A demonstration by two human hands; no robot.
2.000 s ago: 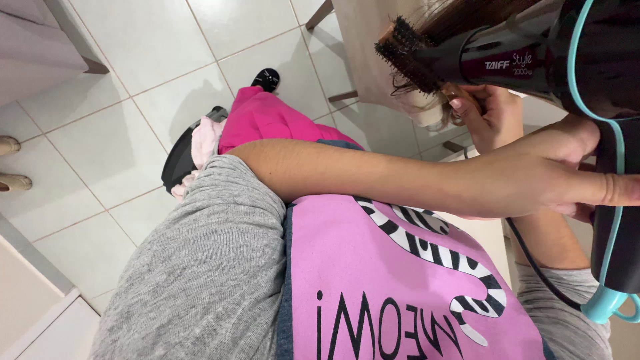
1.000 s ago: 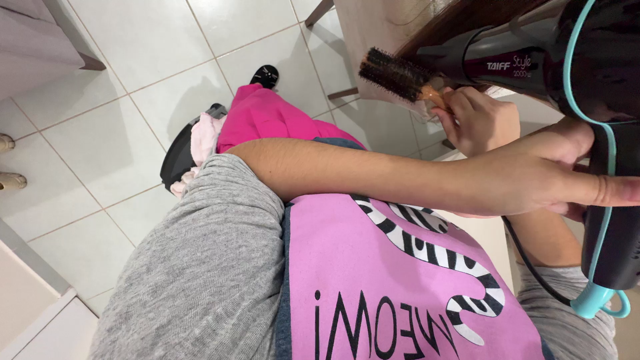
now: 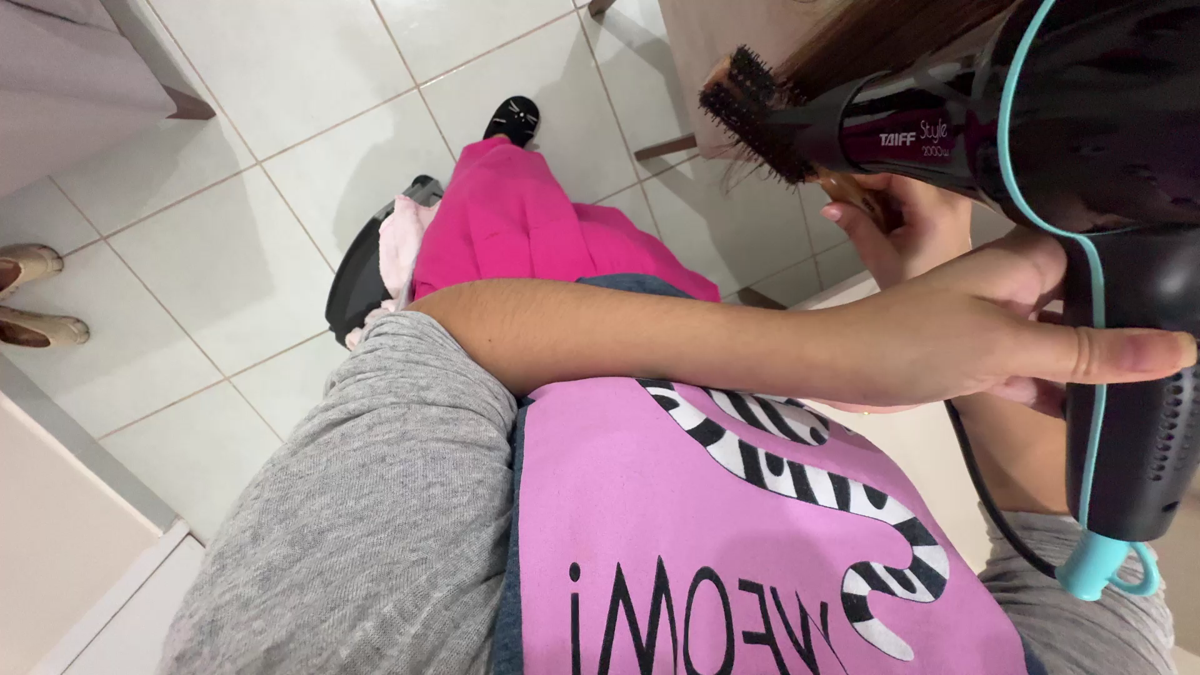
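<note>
My left hand [image 3: 1022,328] is wrapped around the handle of a black Taiff hair dryer [image 3: 937,131] with a turquoise stripe. My left forearm crosses my body and passes over my right forearm. Beyond it, my right hand [image 3: 905,225] grips the wooden handle of a round hairbrush [image 3: 764,117]. The dryer's nozzle points at the dark bristles, touching or very close to them. Brown hair [image 3: 891,42] runs from the top edge behind the dryer to the brush, with loose strands around the bristles. The dryer's cord hangs from the handle's lower end.
Beige shoes [image 3: 42,323] rest on the tiled floor at the left. A black container or bag [image 3: 354,291] with pale pink cloth [image 3: 403,234] lies beside my pink-clad legs. Furniture with wooden legs [image 3: 666,147] stands at the top, and fabric-covered furniture [image 3: 75,84] at the upper left.
The hairbrush, lower and turned differently one second ago, has moved up to the nozzle and the hair, with my right hand still on its handle. The dryer has stayed nearly in place.
</note>
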